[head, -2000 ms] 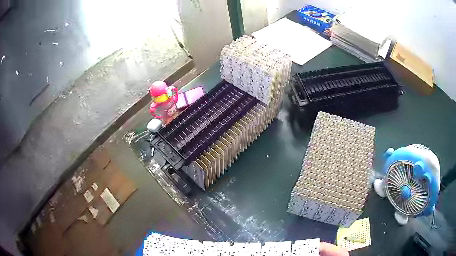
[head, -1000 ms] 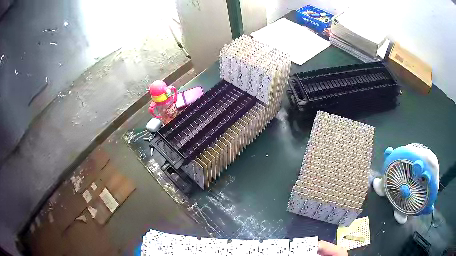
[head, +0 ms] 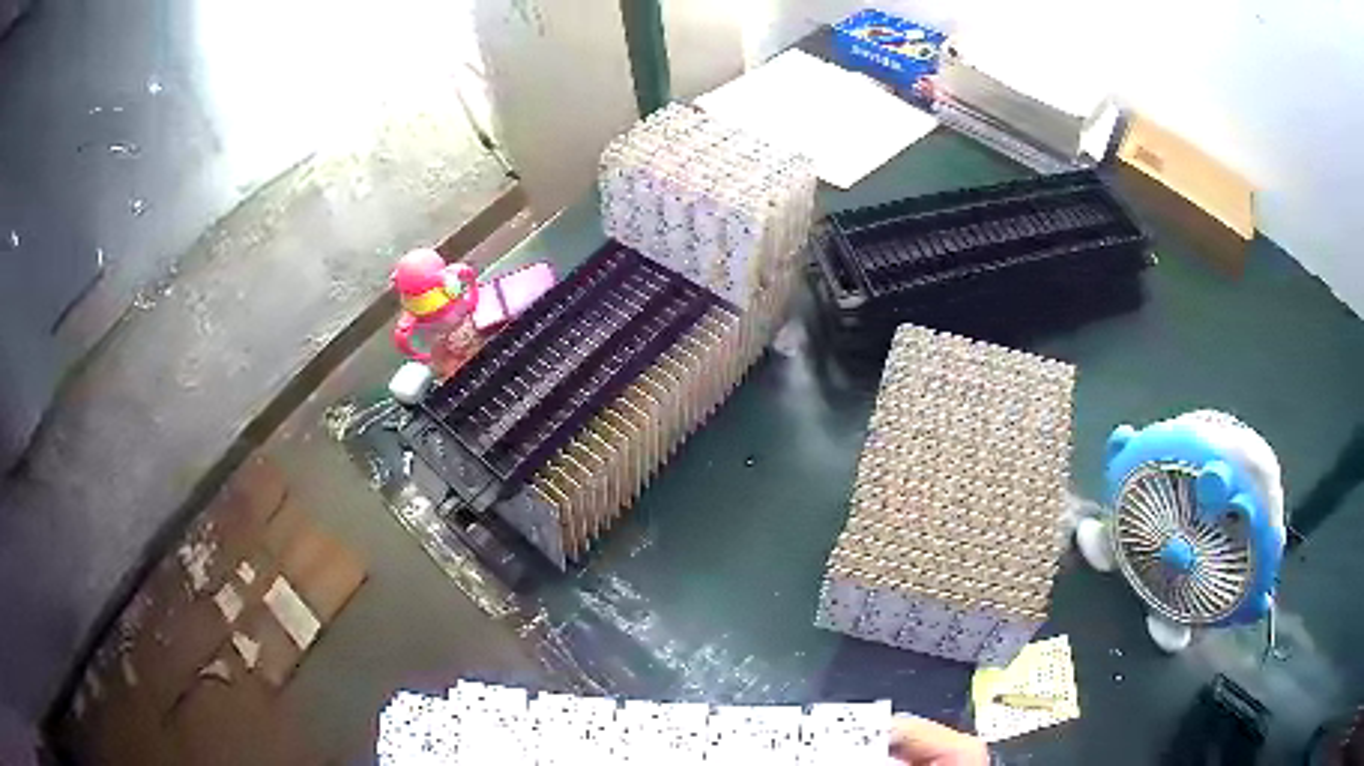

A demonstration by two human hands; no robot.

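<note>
A white PCB panel (head: 636, 733) with rows of small dark marks is at the bottom edge, partly cut off. My right hand (head: 938, 742) holds its right end; only some fingers show. My left hand is not in view. A stack of PCB panels (head: 965, 479) lies on the green bench top, above and right of the held panel. A small yellow dotted card (head: 1026, 688) with a yellow-orange strip lies near my right hand, below the stack.
A loaded rack (head: 576, 374) with panels on edge stands left of centre, more panels (head: 703, 210) on its far end. Empty black racks (head: 980, 255) are piled behind. A blue-white fan (head: 1189, 524) stands right. A pink bottle (head: 434, 311) stands left; paper (head: 823, 112) and a cardboard box (head: 1189, 180) lie at the back.
The bench scene has shifted left in the view. The held panel also sits further left, with its left end now stepped and uneven. My right hand still holds its right end.
</note>
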